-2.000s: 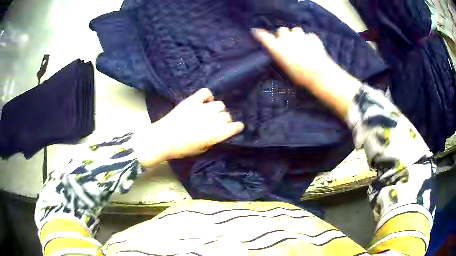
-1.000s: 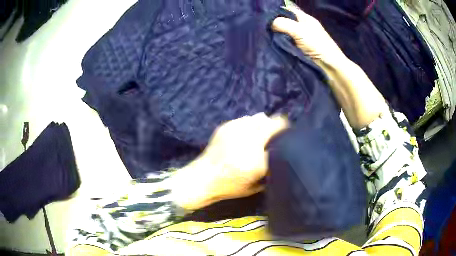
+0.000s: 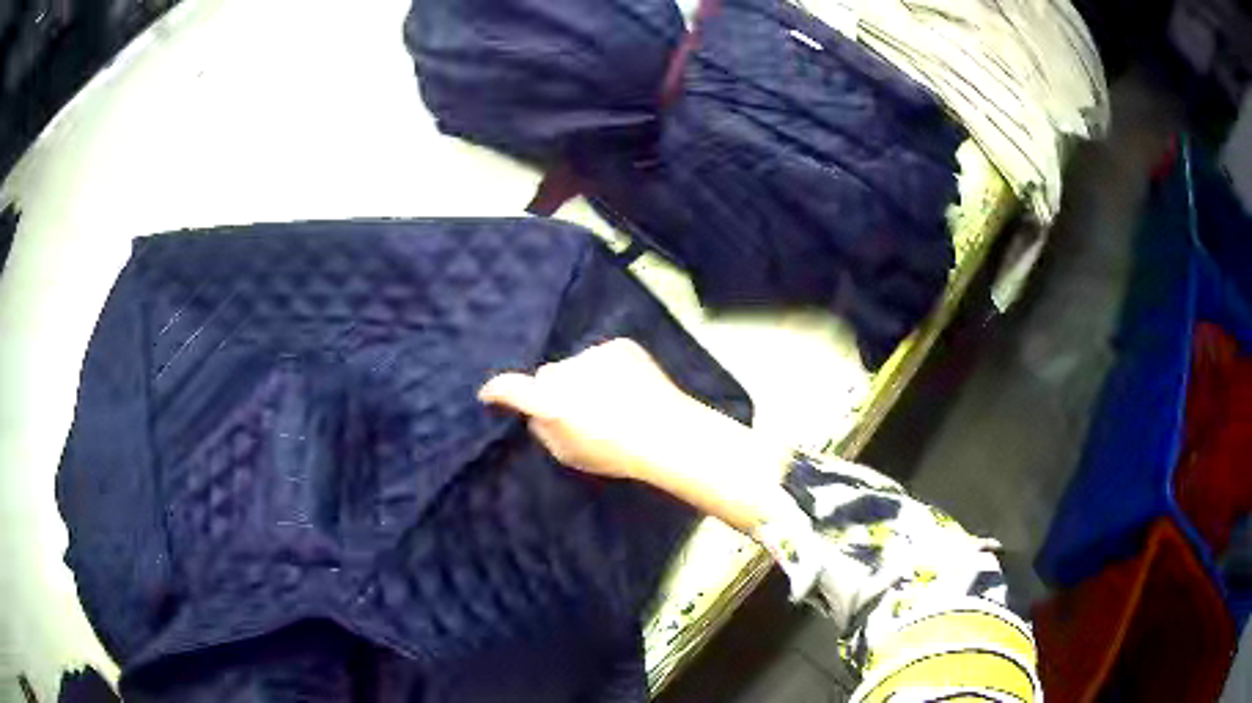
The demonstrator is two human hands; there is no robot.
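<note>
A navy quilted garment body point(image 3: 371, 398) lies spread on the cream-white table at the left and middle, with diamond stitching and folded edges. Its lower part runs out of the picture. My right hand point(image 3: 590, 412) is on the garment's right part, thumb and fingers closed on a fold of the cloth. My left hand is not in view. A tied navy bundle point(image 3: 796, 165) lies beyond the garment, pinched by a dark red band point(image 3: 681, 58). A small white label point(image 3: 805, 40) shows on the bundle.
Cream fabric pieces point(image 3: 982, 69) hang over the table's right edge beyond the bundle. The worn yellowish table edge point(image 3: 728, 584) runs diagonally at the right. Blue point(image 3: 1119, 412) and red point(image 3: 1140, 618) bins or their parts stand on the floor at the right.
The view has swung right, so the bundle and bins show more fully. The garment now lies flatter with an edge folded over. My left hand and the left stack have left the picture.
</note>
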